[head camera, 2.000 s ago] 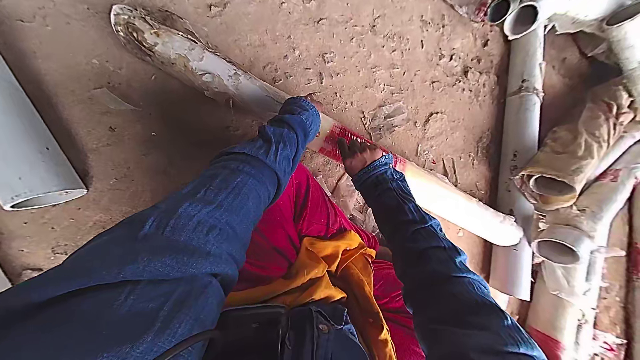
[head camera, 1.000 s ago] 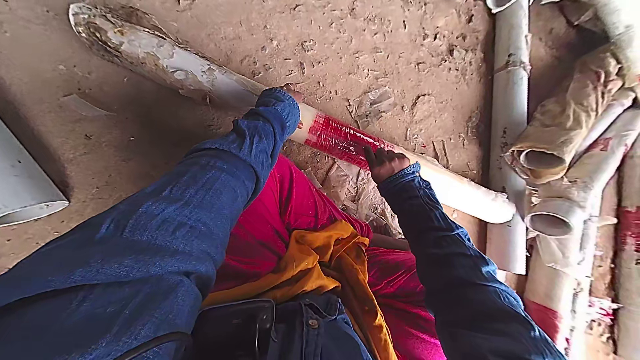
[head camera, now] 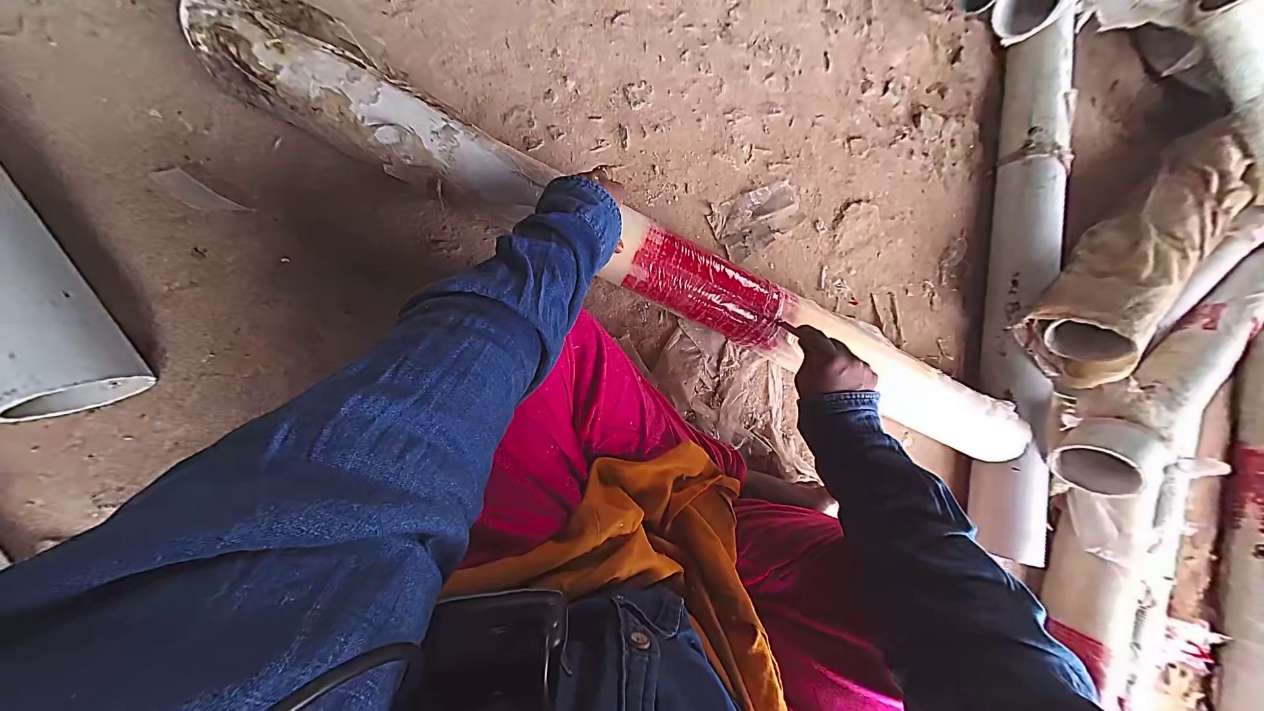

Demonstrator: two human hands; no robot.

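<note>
A long pale pipe (head camera: pixel 918 390) lies slantwise before me, its upper left end stained and flaking. Red thread or yarn, shiny in places, forms a band (head camera: pixel 703 286) around its middle. My left hand (head camera: pixel 604 188) rests on the pipe just left of the red band; the sleeve hides most of it, so its grip cannot be told. At the band's right edge is my right hand (head camera: pixel 828 357), fingers bent, with the fingertips at the pipe's near side. Whether it holds something thin cannot be made out. My knees in magenta cloth are below the pipe.
A wide grey pipe (head camera: pixel 59 306) lies at the left. Several white pipes, one (head camera: pixel 1022 217) close to the slanted pipe's right end, are heaped at the right, some wrapped in brownish film (head camera: pixel 1145 257). Crumpled clear plastic (head camera: pixel 726 380) lies on the rough earthen floor beneath the pipe.
My right hand has moved right along the pipe, away from my left hand. More of the red band shows between my hands. The left hand stays on the pipe.
</note>
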